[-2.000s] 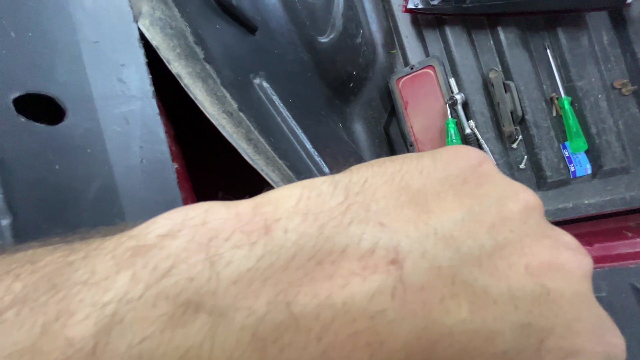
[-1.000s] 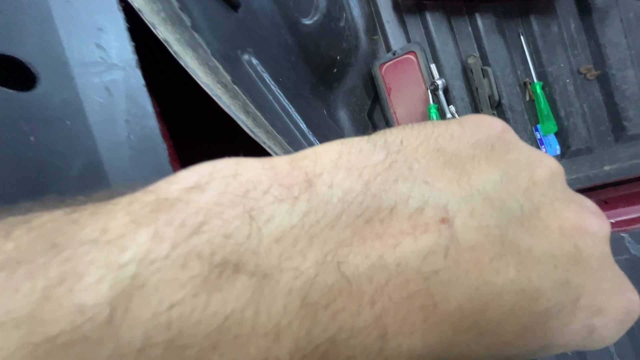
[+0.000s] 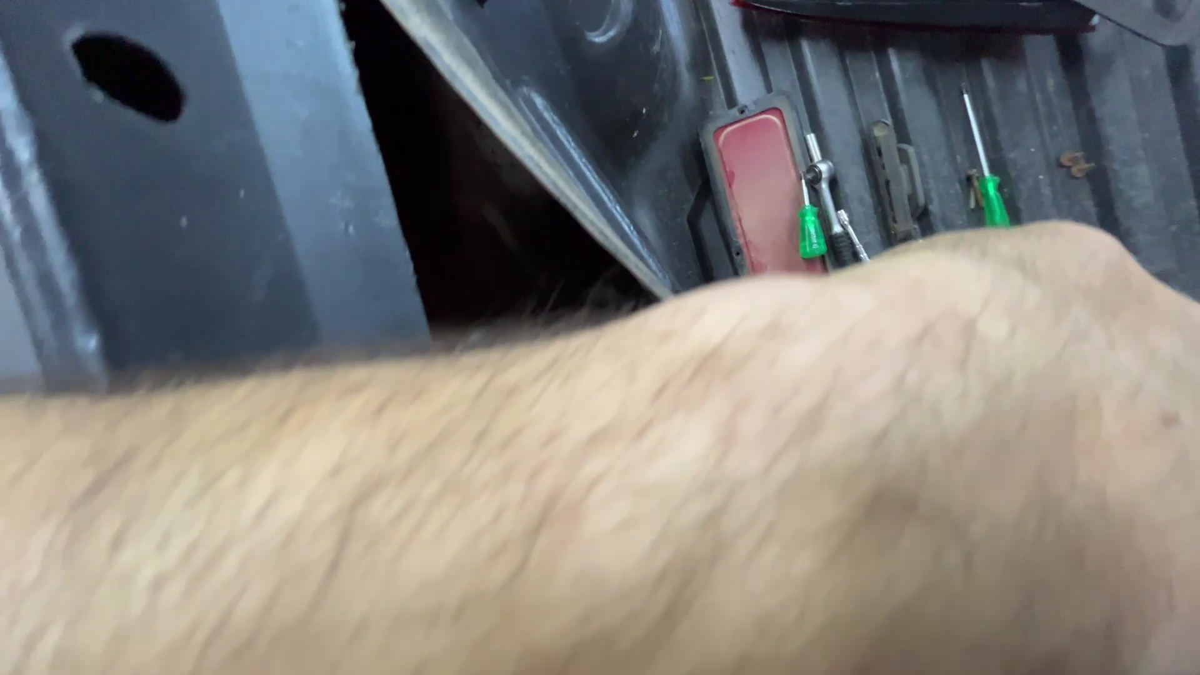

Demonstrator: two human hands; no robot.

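Note:
My left forearm crosses the lower view from the left edge, and the back of my left hand (image 3: 1059,450) fills the lower right, blurred. Its fingers are out of sight, so whether they hold anything cannot be told. Beyond the hand, a red rectangular panel in a dark frame (image 3: 755,178) lies on the ribbed bed liner. Beside it are a short green-handled screwdriver (image 3: 812,230) and a metal ratchet wrench (image 3: 827,192). A dark handle-like part (image 3: 895,178) comes after. A longer green-handled screwdriver (image 3: 992,199) is partly covered by my hand. My right hand is not in view.
A dark metal panel with an oval hole (image 3: 262,187) stands at left, beside a deep dark gap (image 3: 469,206). The curved black liner wall (image 3: 609,122) borders that gap. Small brown pieces (image 3: 1076,164) lie on the ribbed liner (image 3: 1134,103); a dark red-edged part (image 3: 919,14) is at the top.
My left hand and forearm cover more of the view. The blue piece by the longer screwdriver's handle, seen in both earlier frames, is hidden now. The tools in sight lie as before; the view has shifted.

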